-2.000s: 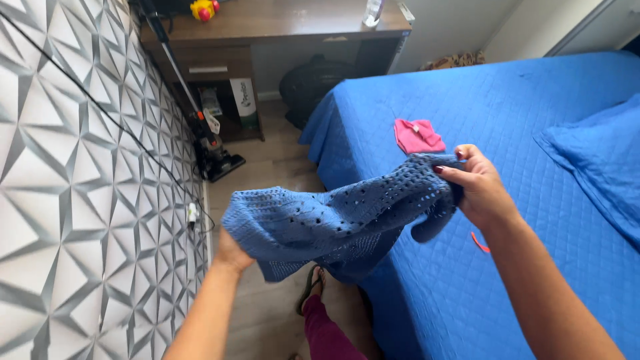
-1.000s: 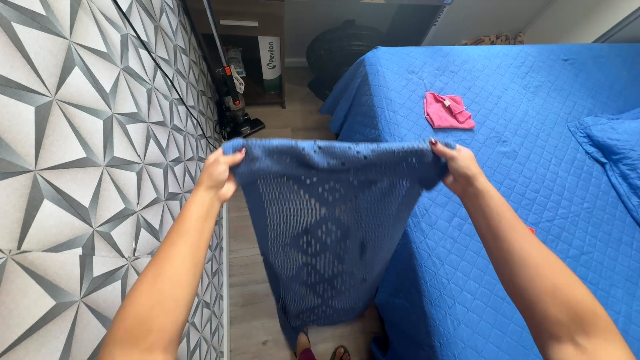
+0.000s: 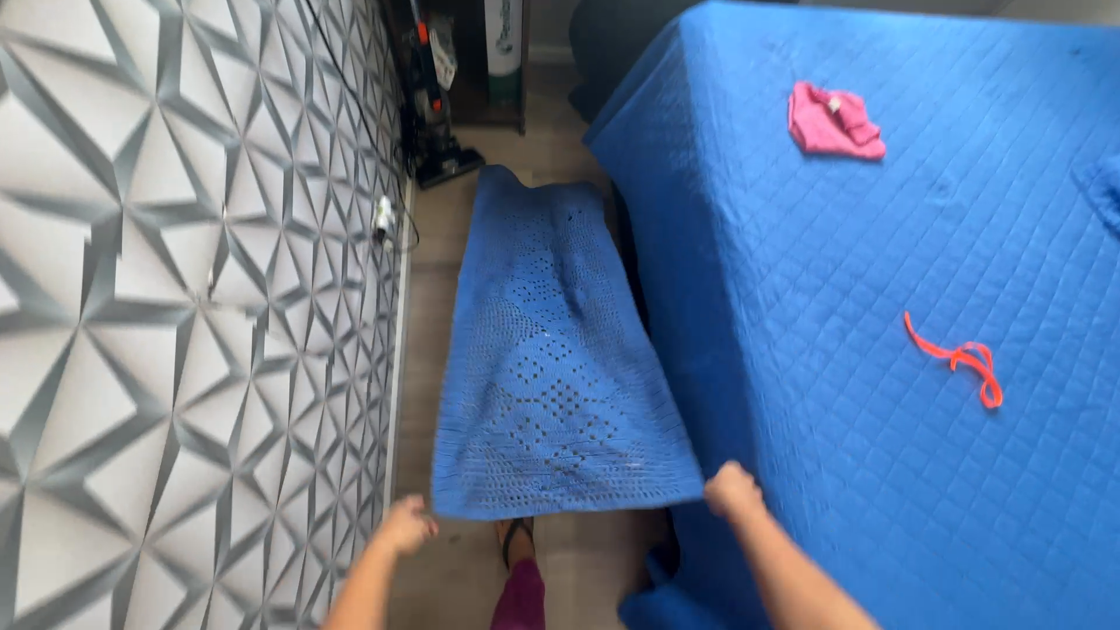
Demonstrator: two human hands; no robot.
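A blue crocheted rug (image 3: 560, 367) with an openwork pattern stretches out lengthwise over the floor between the wall and the bed, its far end wavy. At its near right corner, my right hand (image 3: 733, 490) is closed on the edge. My left hand (image 3: 409, 525) is beside the near left corner, blurred; whether its fingers still touch the rug cannot be told. Below the near edge show a foot in a dark flip-flop (image 3: 516, 542) and a purple trouser leg (image 3: 522, 595).
Right, a bed with a blue quilted cover (image 3: 831, 262) holds a pink cloth (image 3: 836, 122) and an orange strap (image 3: 962, 359). An upright vacuum cleaner (image 3: 433, 114) stands beyond the rug. A cable (image 3: 350, 96) hangs along the patterned wall (image 3: 175, 350) at left.
The rug was bunched between both hands, then held up spread by its edge; now it extends away from me, low over the floor. Both hands have moved down in view.
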